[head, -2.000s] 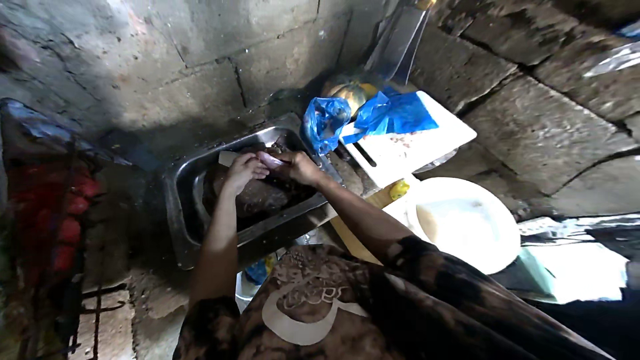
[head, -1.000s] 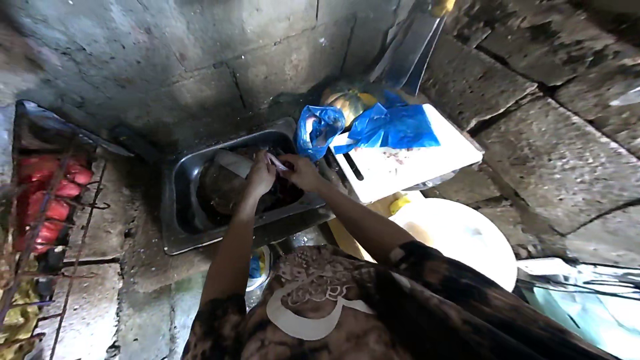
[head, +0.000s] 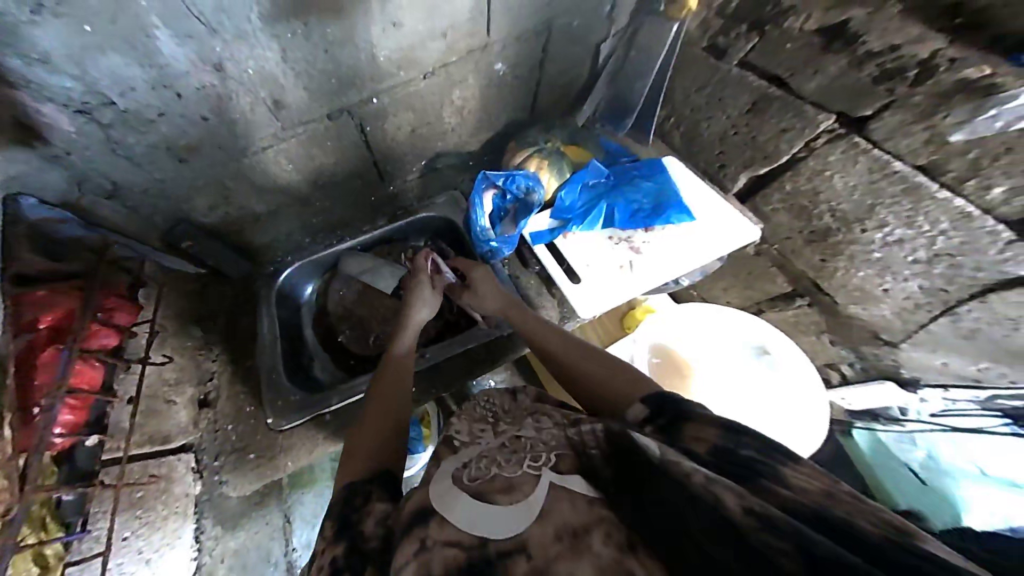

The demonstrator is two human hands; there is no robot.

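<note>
Over the right part of a metal sink basin [head: 280,352], my left hand [head: 422,292] and my right hand [head: 480,290] meet around a small, slim, pale pinkish piece [head: 442,268], perhaps a fish or meat. My fingers hide much of it. Below my hands the basin holds dark contents and a roundish brown object [head: 360,316], with a pale flat-looking piece [head: 372,272] by it. Just right of the basin stands an open blue plastic bag [head: 502,212].
A white cutting board [head: 640,268] with small scraps and a blue plastic bag [head: 628,196] lies at right, a squash [head: 546,164] behind it. Nearer me is a large white basin [head: 752,376]. Rusty bars [head: 132,416] and red bags [head: 60,360] are at left.
Both hands stay together over the sink; the pinkish piece between them now sits at a different angle than two seconds ago. The view has shifted somewhat.
</note>
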